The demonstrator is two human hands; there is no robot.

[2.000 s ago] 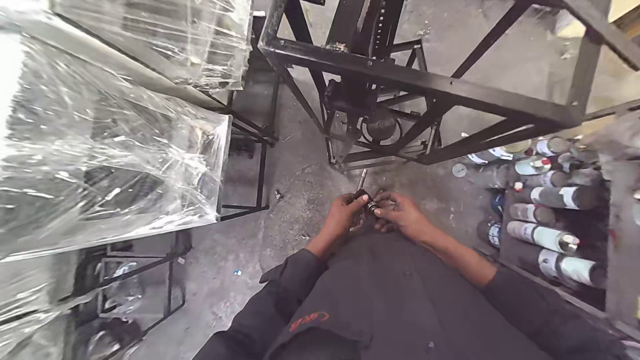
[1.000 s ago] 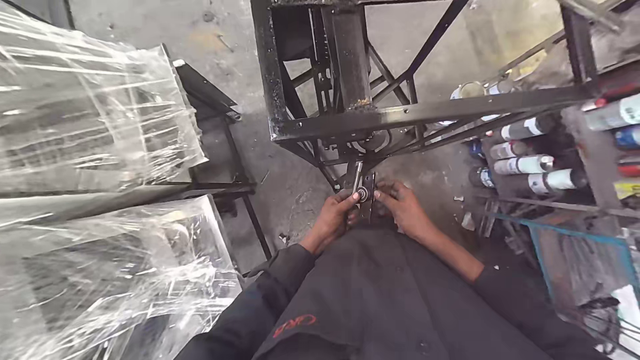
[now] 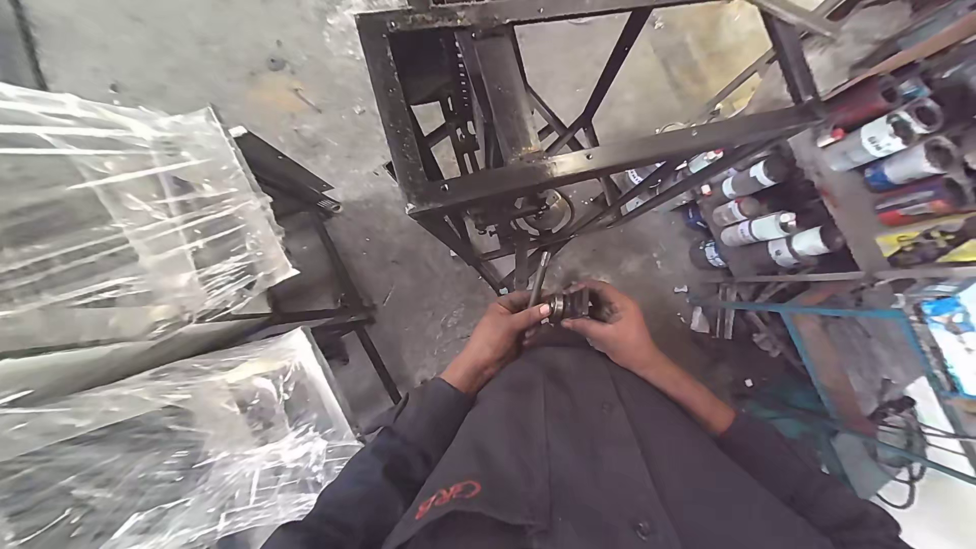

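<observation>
In front of my waist, my left hand [image 3: 499, 332] is closed on a slim metal rod [image 3: 540, 276] that points up and away, with the thumb against a round metal part [image 3: 559, 306]. My right hand [image 3: 616, 320] holds a dark blocky part [image 3: 579, 303] at the right side of that round part. The two parts touch; whether they are joined I cannot tell. Just beyond my hands stands a black steel frame [image 3: 625, 152] with a ring-shaped part [image 3: 547, 213] low inside it.
At left are bulky items in clear plastic wrap [image 3: 152, 221] and a dark metal stand [image 3: 343, 313]. Spray cans [image 3: 759, 229] lie in a rack at right, above a blue metal frame [image 3: 808, 309]. Small debris lies on the concrete floor [image 3: 412, 305].
The view has shifted toward the right. The rod and round part stay in my hands, and the dark part now sits side-on against the round part, where it looked thin and upright a second ago.
</observation>
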